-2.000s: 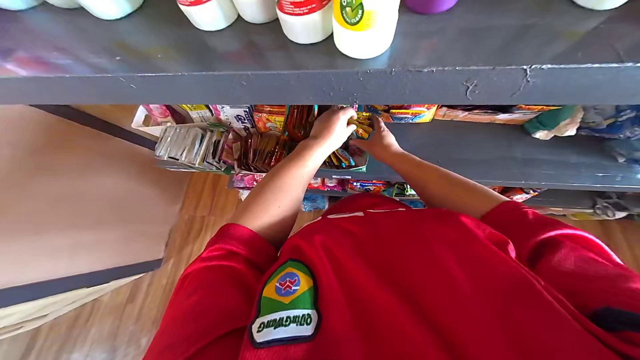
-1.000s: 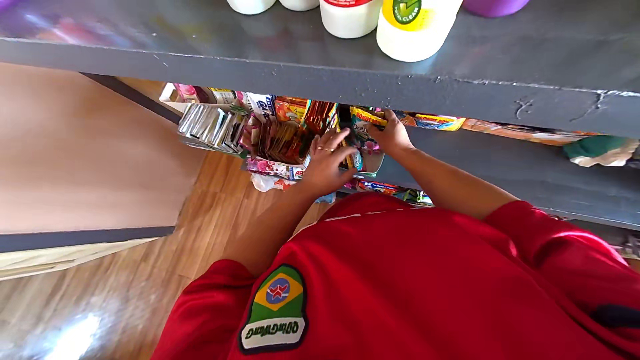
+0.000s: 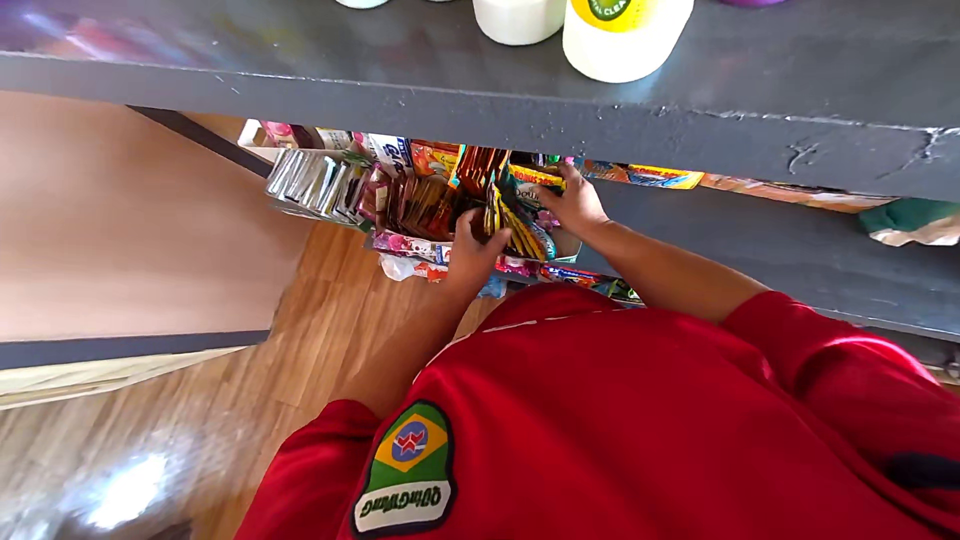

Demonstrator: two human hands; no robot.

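Observation:
A box of sachets [image 3: 420, 202] stands on the shelf below the near ledge, packed with brown, orange and yellow packets on edge. My left hand [image 3: 478, 244] is at the front of a bunch of yellow sachets [image 3: 514, 229], its thumb and fingers against their left side. Behind and to the right, my right hand [image 3: 576, 201] has its fingers on a yellow and green sachet pack [image 3: 536, 180] at the box's right end. Left of the brown packets is a row of silvery sachets [image 3: 315, 184] in a clear container.
A thick grey upper shelf [image 3: 480, 112] overhangs the box and carries white plastic bottles [image 3: 626, 37]. The lower shelf [image 3: 750, 247] runs right, with flat packets along its back and a green and white bag [image 3: 911, 221]. A wall [image 3: 135, 225] stands at left above the wooden floor [image 3: 322, 322].
My left hand has gone from being raised with spread fingers over the box to touching the yellow sachets. My right hand stays near the box's right end. The view has shifted left.

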